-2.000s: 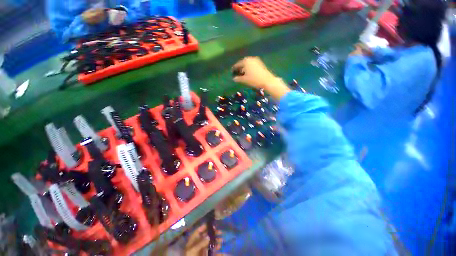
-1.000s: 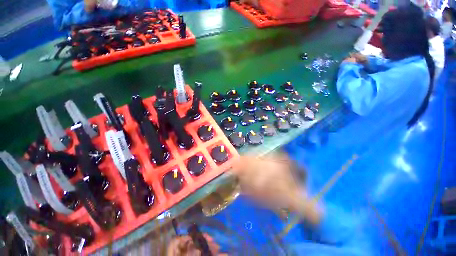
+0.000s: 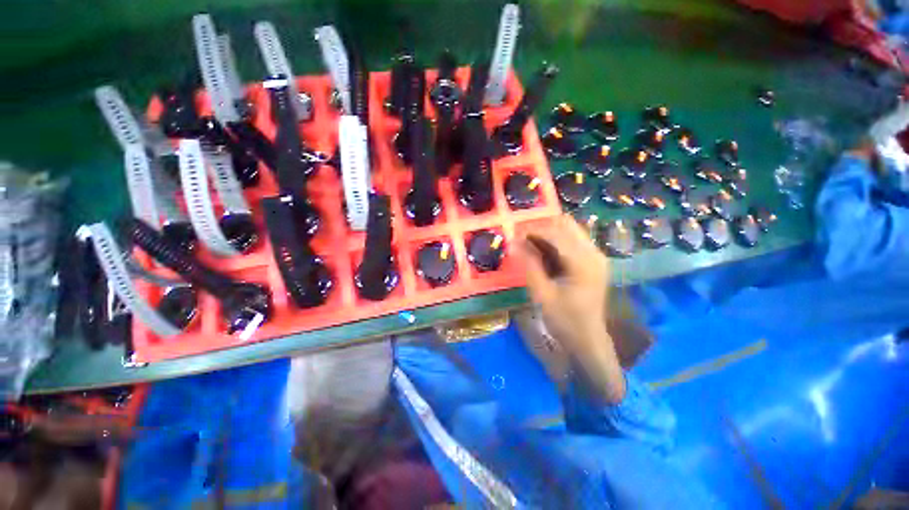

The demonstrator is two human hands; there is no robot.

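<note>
My right hand (image 3: 578, 294) is over the front right corner of the orange-red foam tray (image 3: 344, 321). Its fingers close around a small dark piece (image 3: 545, 255), which looks like a watch head; blur and fingers hide most of it. My left hand is not in view. Three round black watch heads with orange tabs lie in tray pockets left of and behind my hand, one of them in the front row (image 3: 436, 262). Strapped black watches (image 3: 377, 269) fill the middle and left pockets. Pale grey perforated strips (image 3: 353, 171) stand up from the tray.
Several loose watch heads (image 3: 619, 236) lie in rows on the green bench (image 3: 399, 40), right of the tray. Clear plastic bags (image 3: 25, 269) and dark straps lie left. Clear scraps (image 3: 792, 154) and another person's blue sleeve (image 3: 852, 214) are at right. A brown carton (image 3: 473, 328) is below the bench edge.
My right hand has come from the far loose heads, past the bench edge, to the tray's front corner. The view has turned left and down; my left hand has dropped out of sight.
</note>
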